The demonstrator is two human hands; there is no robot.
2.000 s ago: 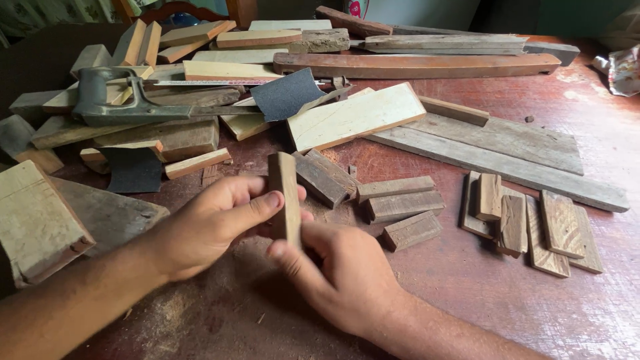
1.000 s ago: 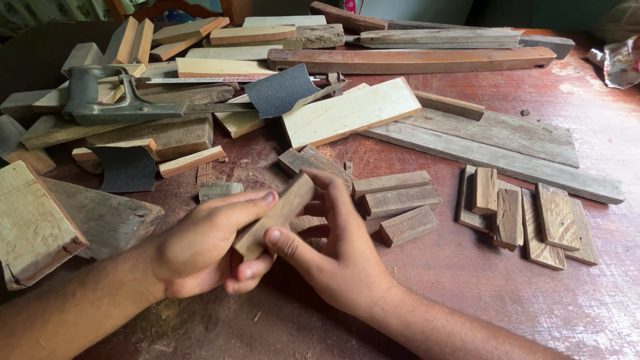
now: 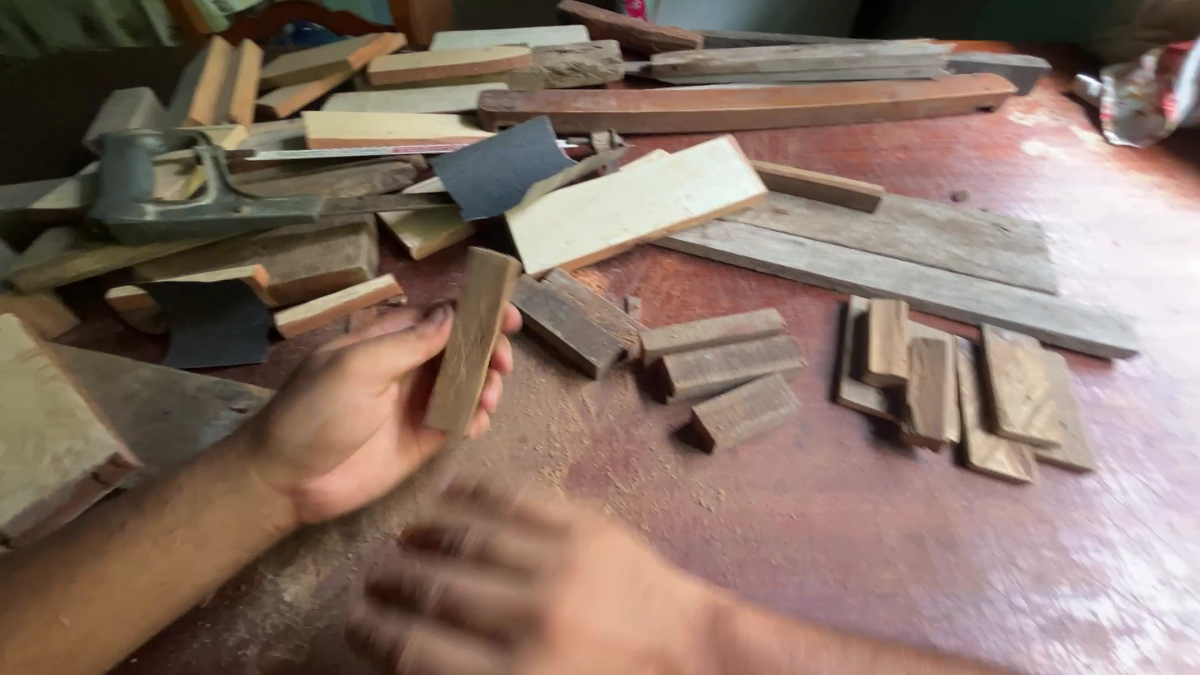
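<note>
My left hand [image 3: 375,403] grips a small wooden block [image 3: 473,342], tilted, between thumb and fingers. My right hand [image 3: 534,581], blurred by motion, is below and to the right of it with fingers spread and nothing visible in them; its palm side is hidden. Just beyond the held block lie two dark wooden blocks [image 3: 567,323]. To their right rest several rough short blocks [image 3: 731,361], and farther right a group of small, smoother-looking wooden pieces [image 3: 1017,384]. Sawdust [image 3: 562,441] is scattered over the reddish tabletop [image 3: 844,553] near both hands.
A hacksaw [image 3: 206,206] lies on piled wood offcuts at the left. Dark sandpaper sheets [image 3: 506,169] [image 3: 214,321] rest among them. A pale board [image 3: 637,202], long grey planks [image 3: 900,272] and a curved brown wooden bar [image 3: 750,103] lie behind. A crumpled foil wrapper [image 3: 1139,98] is at back right.
My right hand has let go of the wooden block and moved down toward the near edge of the view. The block stays in my left hand.
</note>
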